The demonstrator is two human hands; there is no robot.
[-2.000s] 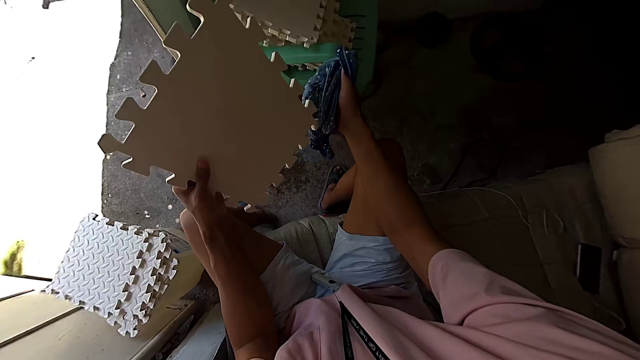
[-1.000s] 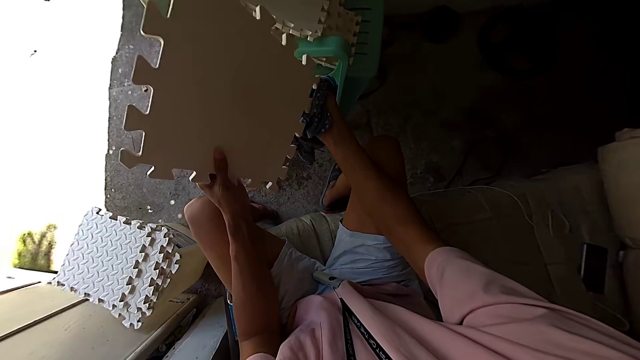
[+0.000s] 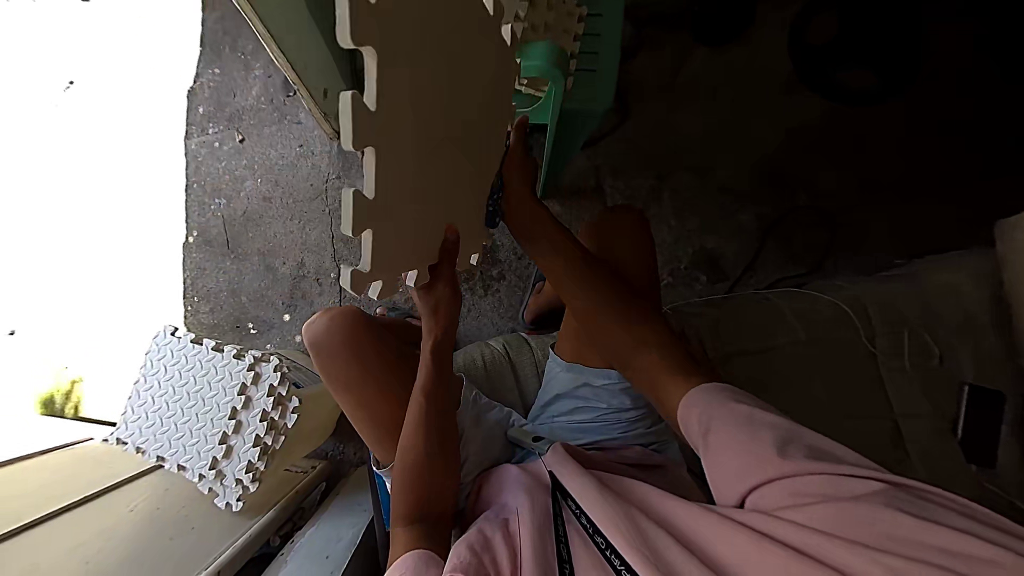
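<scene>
My left hand (image 3: 440,288) grips the near edge of a large interlocking foam mat tile (image 3: 432,144), its thumb on the plain face. The tile stands tilted in front of me, with toothed edges at the left and bottom. At the tile's right edge is my right hand (image 3: 520,172), with a dark blue patterned cloth (image 3: 495,196) between it and the tile; most of the cloth is hidden. A stack of white textured foam tiles (image 3: 188,408) lies at the lower left.
Beyond my right hand stands a green plastic chair (image 3: 588,88) with more foam tiles (image 3: 552,28) on it. A greenish panel (image 3: 308,56) stands at the upper left. A dark phone-like object (image 3: 981,424) lies on the brown cushioned seat (image 3: 808,360) at right. Concrete floor (image 3: 256,176) shows below.
The held tile has turned to a steeper, narrower view. My right hand and the cloth, earlier near the tile's upper right, are now lower along its right edge. My left hand still holds the near edge.
</scene>
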